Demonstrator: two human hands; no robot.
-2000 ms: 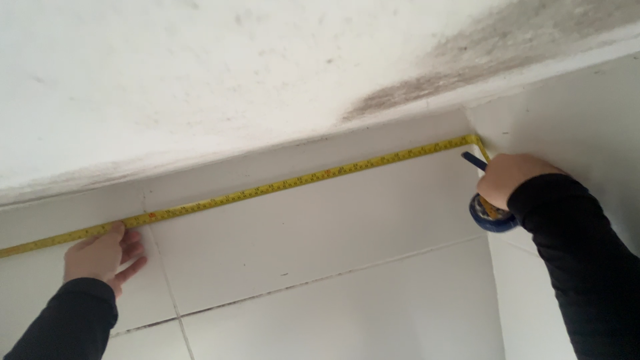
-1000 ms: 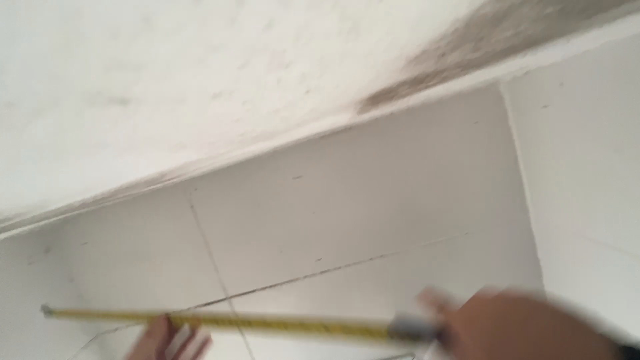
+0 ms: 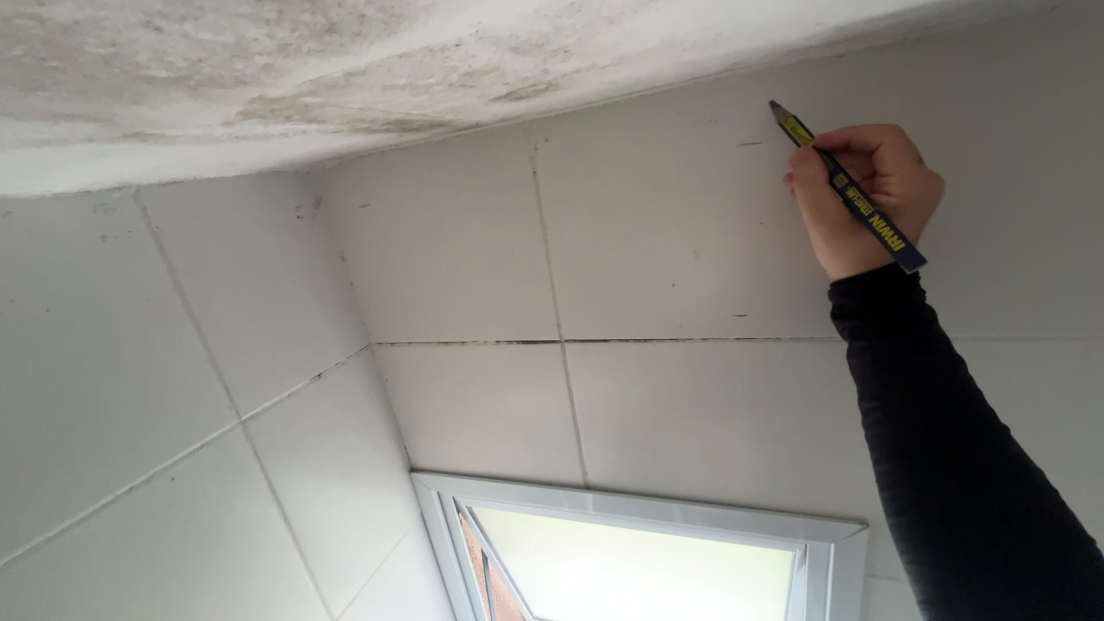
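My right hand [image 3: 871, 194], in a black sleeve, holds a dark blue Irwin carpenter's pencil [image 3: 849, 190] with yellow lettering. Its tip points up and left, near the tiled wall [image 3: 655, 216] below the ceiling; whether it touches the tile cannot be told. A short dark pencil-like mark [image 3: 750, 143] lies just below and left of the tip, and a similar mark [image 3: 739, 316] is lower, above a grout line. Another short mark [image 3: 364, 205] is near the corner at left. My left hand and the tape measure are out of view.
A stained white ceiling [image 3: 345, 78] slopes across the top. Another tiled wall [image 3: 103, 328] meets this one at a corner on the left. Below is a window with a light grey frame [image 3: 638, 502], its sash tilted. The grout line has dark patches.
The yellow tape measure that both hands held has gone from view, as has my left hand. My right hand is now raised with the pencil in its fingers. The view has shifted to show the window.
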